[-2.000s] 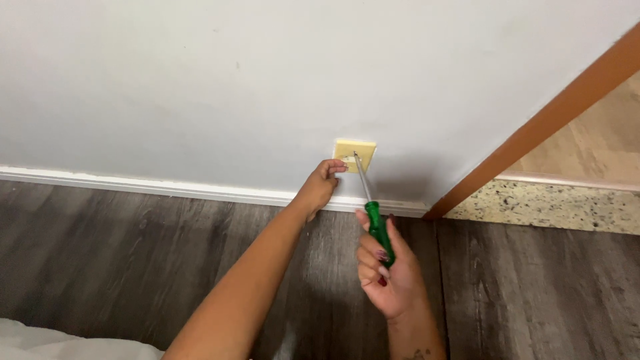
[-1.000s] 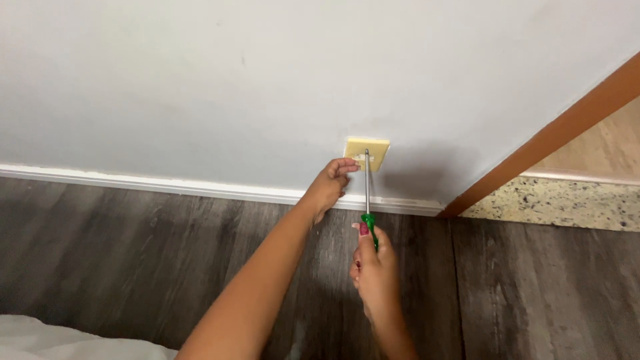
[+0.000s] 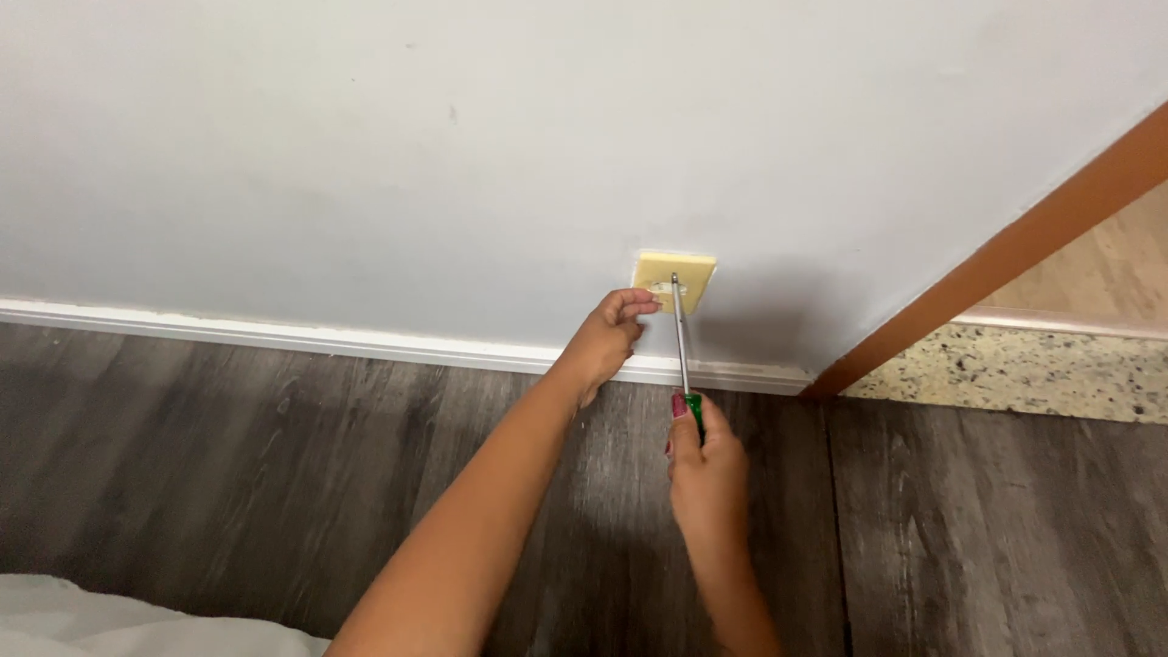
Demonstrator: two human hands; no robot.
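Observation:
A yellowish wall outlet cover plate (image 3: 691, 266) sits low on the wall, just above the baseboard. My right hand (image 3: 707, 456) is closed around the green handle of a screwdriver (image 3: 681, 342). Its metal shaft points up to the plate, and the tip is at or very near the plate's middle. My left hand (image 3: 616, 333) is at the plate's lower left, its fingertips at the edge and near a whitish patch on the plate's face. Whether those fingers pinch anything small cannot be seen.
A white baseboard (image 3: 319, 339) runs along the wall above a dark wood-look floor (image 3: 274, 438). On the right stand a brown door frame (image 3: 995, 251) and a speckled stone threshold (image 3: 1022, 370). White fabric (image 3: 137, 620) lies at the lower left.
My right hand has shifted its grip and now covers most of the green handle, which showed more fully two seconds ago. My left hand stays at the plate's left edge.

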